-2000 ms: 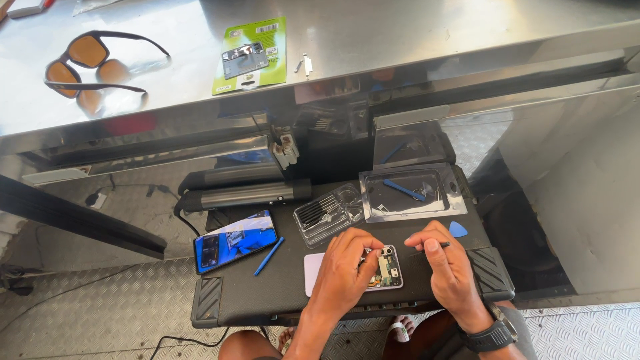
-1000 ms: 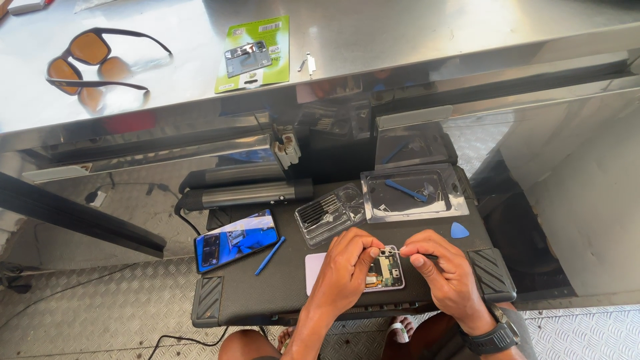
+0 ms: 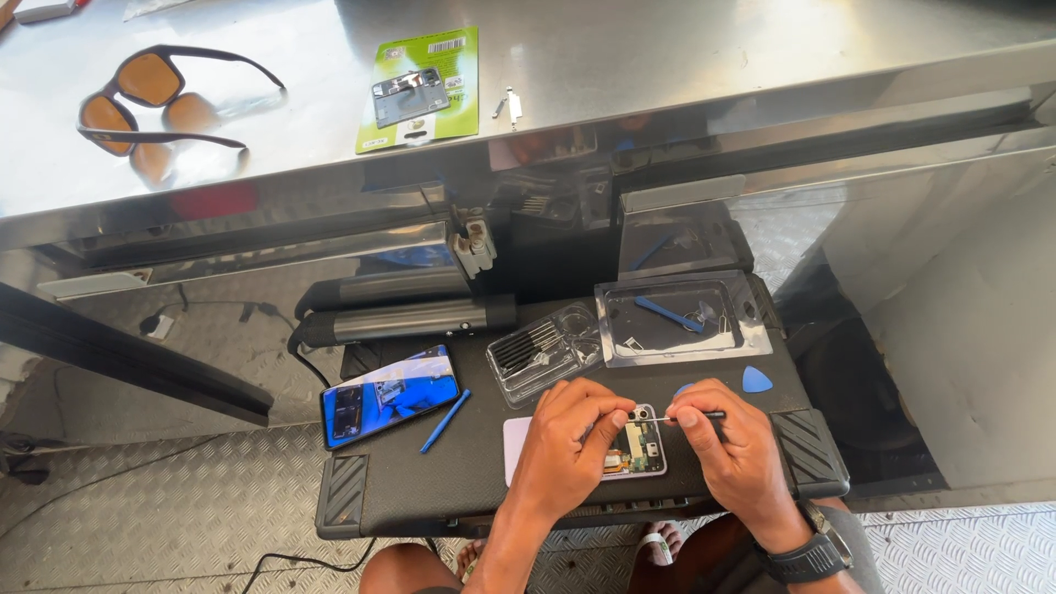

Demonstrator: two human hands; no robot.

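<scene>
An opened smartphone (image 3: 639,445) with bare circuit board and camera lenses lies on the black case. My right hand (image 3: 722,441) is closed on a small screwdriver (image 3: 701,416), whose thin shaft points left to the phone's upper edge, by the cameras. My left hand (image 3: 573,437) covers part of the phone, thumb and forefinger pinched near the shaft's tip; whether something small is between them cannot be told. A lilac panel (image 3: 517,445) shows left of that hand. A blue triangular pick (image 3: 756,379) lies beyond my right hand, and another blue piece is partly hidden behind its fingers.
On the black case (image 3: 429,495) are a lit phone (image 3: 390,396), a blue pry tool (image 3: 445,421), a clear tray of screwdriver bits (image 3: 544,351) and a clear plastic tray (image 3: 685,357). Sunglasses (image 3: 148,80), a green package (image 3: 464,82) and small metal parts (image 3: 514,106) lie on the metal counter.
My right hand has come left to the opened phone, and the screwdriver's shaft now reaches its upper edge. My left hand stays over the phone.
</scene>
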